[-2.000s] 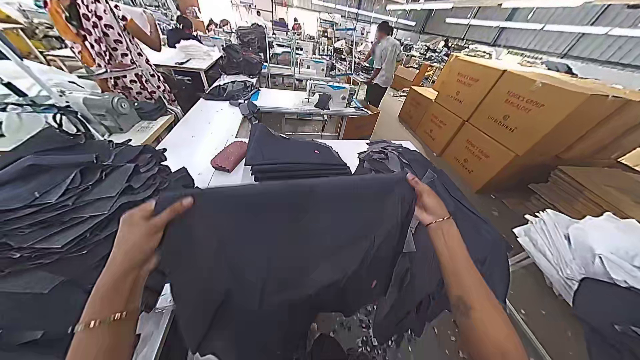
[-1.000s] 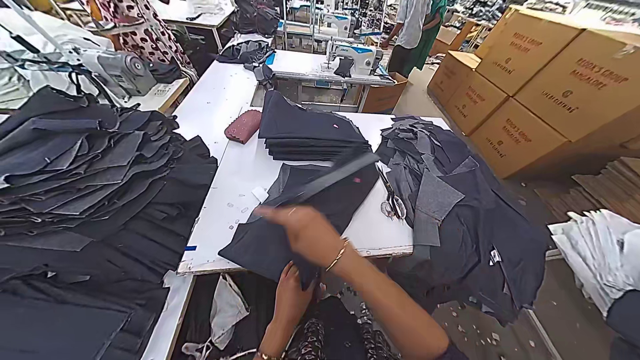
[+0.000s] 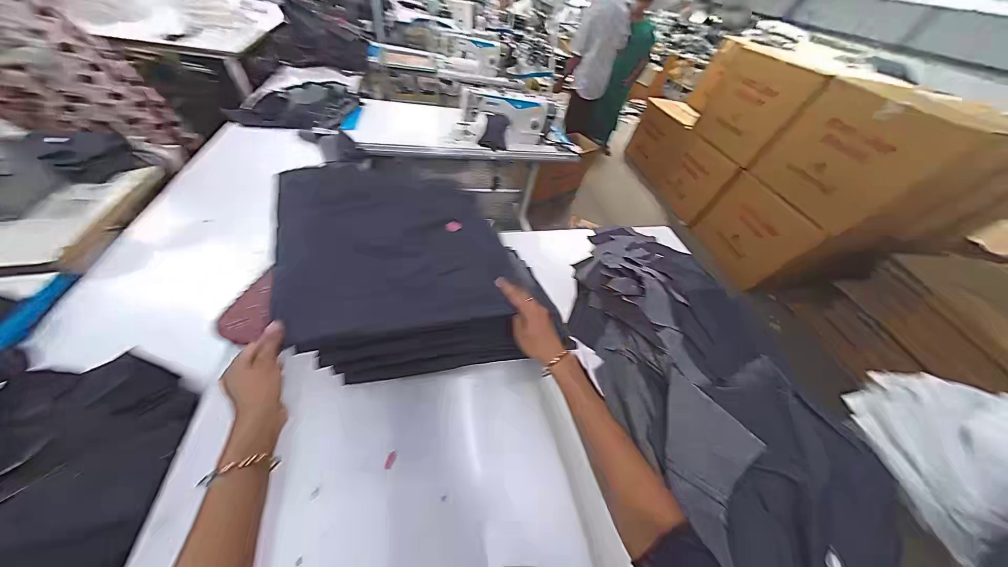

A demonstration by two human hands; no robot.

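Note:
A stack of folded dark fabric pieces (image 3: 394, 276), with a small pink mark on its top piece, lies on the white table (image 3: 441, 472). My left hand (image 3: 256, 378) has its fingers at the near left corner of the top piece. At the right edge of the stack, my right hand (image 3: 535, 323) grips the cloth, thumb and index finger apart. Part of a dark red item (image 3: 246, 311) shows beside the stack's left side. Loose dark and grey fabric pieces (image 3: 709, 425) hang over the table's right side.
More dark cloth (image 3: 87, 449) lies at lower left. A sewing machine (image 3: 508, 118) stands on a table ahead, with people (image 3: 606, 71) behind it. Cardboard boxes (image 3: 835, 150) are stacked at right, above a white cloth heap (image 3: 937, 457).
The dark piece held up between both hands two seconds ago, then laid near the table's front edge, is no longer there. My hands have moved forward and apart, to the stack's two sides.

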